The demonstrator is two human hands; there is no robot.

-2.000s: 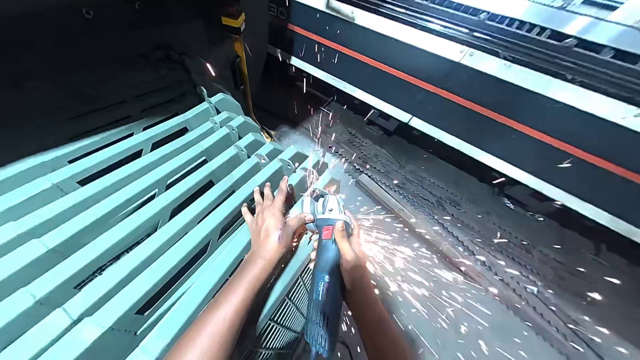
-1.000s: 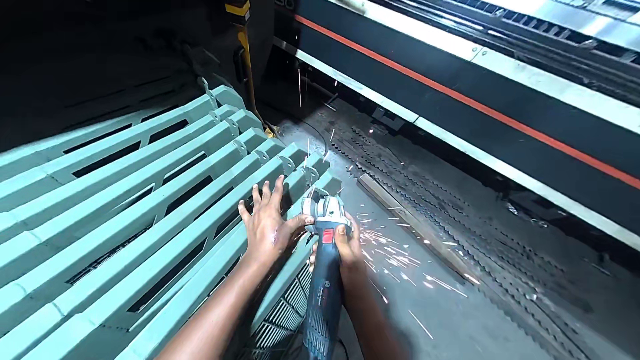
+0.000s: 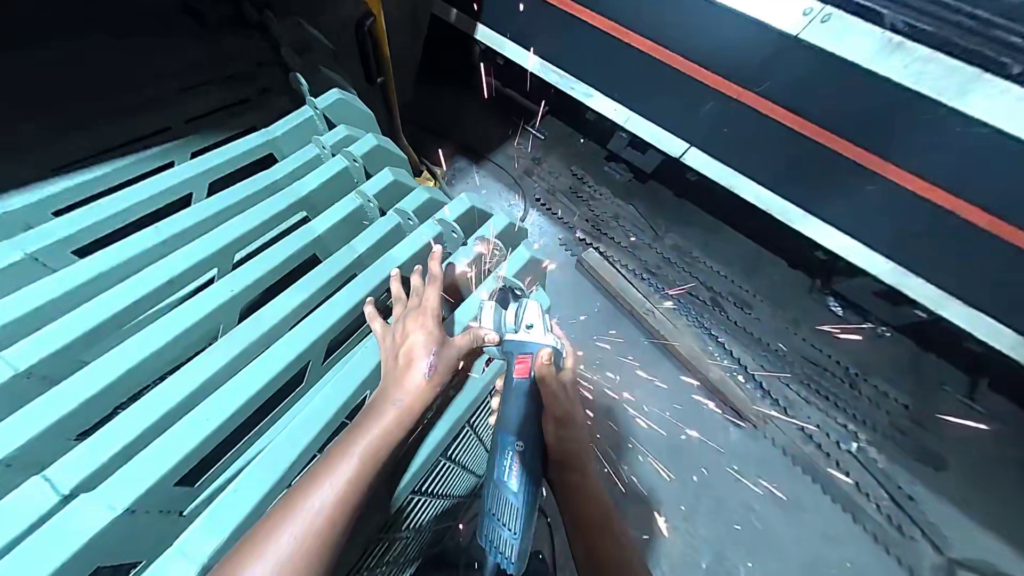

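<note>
My right hand [image 3: 560,384] is closed around the head end of a blue Bosch angle grinder [image 3: 512,456] with a silver gear head and a red mark. The grinder's disc side meets the end of a pale green painted metal frame [image 3: 524,268], and sparks fly from there to the upper left and lower right. My left hand [image 3: 420,344] is spread, its fingers over the neighbouring green frames [image 3: 320,264] and its thumb against the grinder's head. Whether the palm presses on the metal cannot be told. The disc is mostly hidden.
A rusty metal bar [image 3: 664,336] and several toothed metal strips [image 3: 632,264] lie on the grey floor [image 3: 640,480] to the right. Beyond them runs a dark machine with a red stripe [image 3: 768,100]. A yellow post [image 3: 392,88] stands behind the frames; a cable hangs below the grinder.
Sparks were denser two seconds ago, thinned a second ago, and now spread again at lower right. Both hands keep about the same hold and place.
</note>
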